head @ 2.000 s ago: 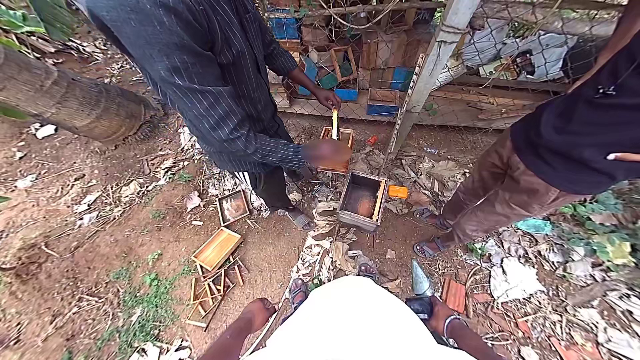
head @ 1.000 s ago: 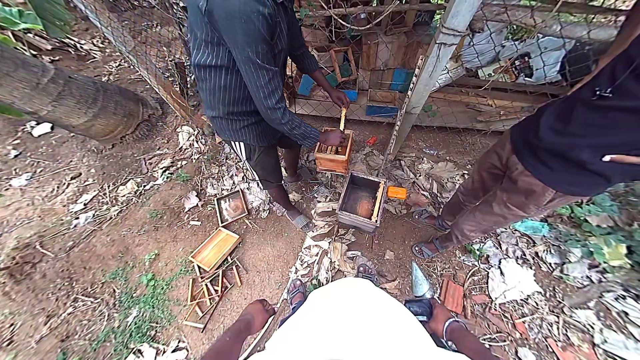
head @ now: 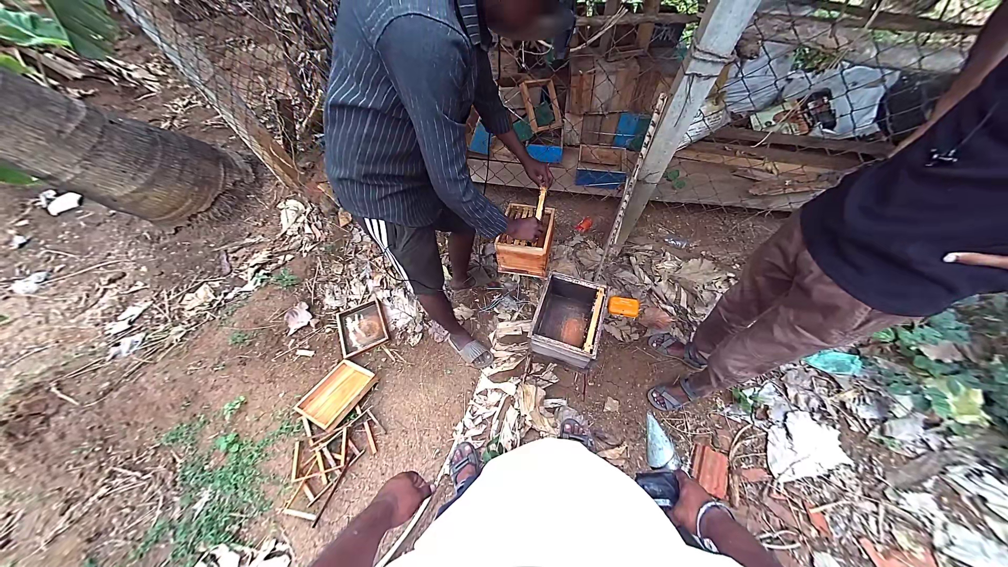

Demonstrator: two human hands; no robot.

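Observation:
My left hand point(head: 405, 496) is low in the view with its fingers curled, near a long thin pale stick; nothing shows in it. My right hand point(head: 691, 500) grips the dark part of what looks like a bee smoker point(head: 661, 445), its metal cone pointing forward. In front of me stands a weathered wooden hive box point(head: 563, 350) with one frame along its right inner side. Behind it is a newer orange-brown hive box point(head: 523, 260) holding several frames. A person in a striped shirt bends over that box, both hands on an upright frame point(head: 542, 203).
Left lie a wooden tray point(head: 337, 394), loose wooden frames point(head: 323, 465) and a shallow dark-rimmed lid point(head: 363, 328). An orange container point(head: 624, 307) sits beside the weathered box. Another person stands at right. A post point(head: 677, 102) and wire fence rise behind; a tree trunk point(head: 118, 165) leans at left.
The person in the striped shirt has shifted, and the orange-brown box shows more fully. Their hands remain at the frame. My hands have hardly moved.

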